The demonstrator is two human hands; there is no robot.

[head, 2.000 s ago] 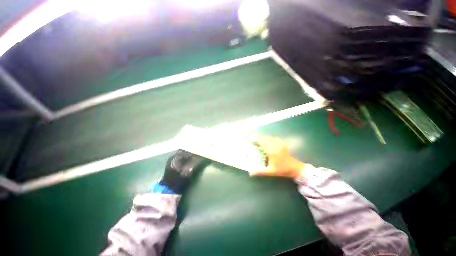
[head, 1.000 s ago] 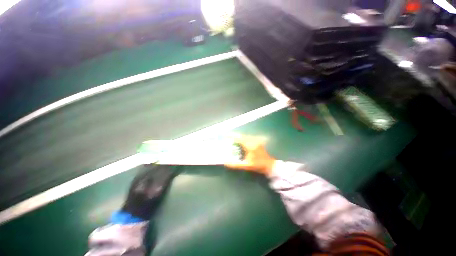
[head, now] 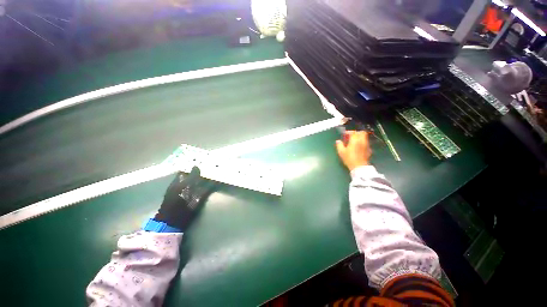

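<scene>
A PCB panel [head: 240,172], white under glare with small dark spots, is held by its left part in my left hand [head: 189,195], over the near conveyor rail and the bench. My left hand wears a black glove with a blue cuff at the wrist. My bare right hand [head: 355,149] is off the panel, at the red-handled pliers [head: 346,138] near the rail's right corner. The fingers cover most of the pliers, so I cannot tell if they grip them.
The conveyor belt [head: 150,126] lies beyond, between white rails [head: 288,137]. Black trays [head: 384,54] are stacked at the right rear. A thin strip [head: 388,143] and stacked PCB panels [head: 432,133] lie right of my right hand. A round fan [head: 269,17] stands behind. More boards [head: 483,255] lie below the bench edge.
My right hand has let go of the panel and moved right to the pliers. My left hand still holds the panel, now tilted down to the right.
</scene>
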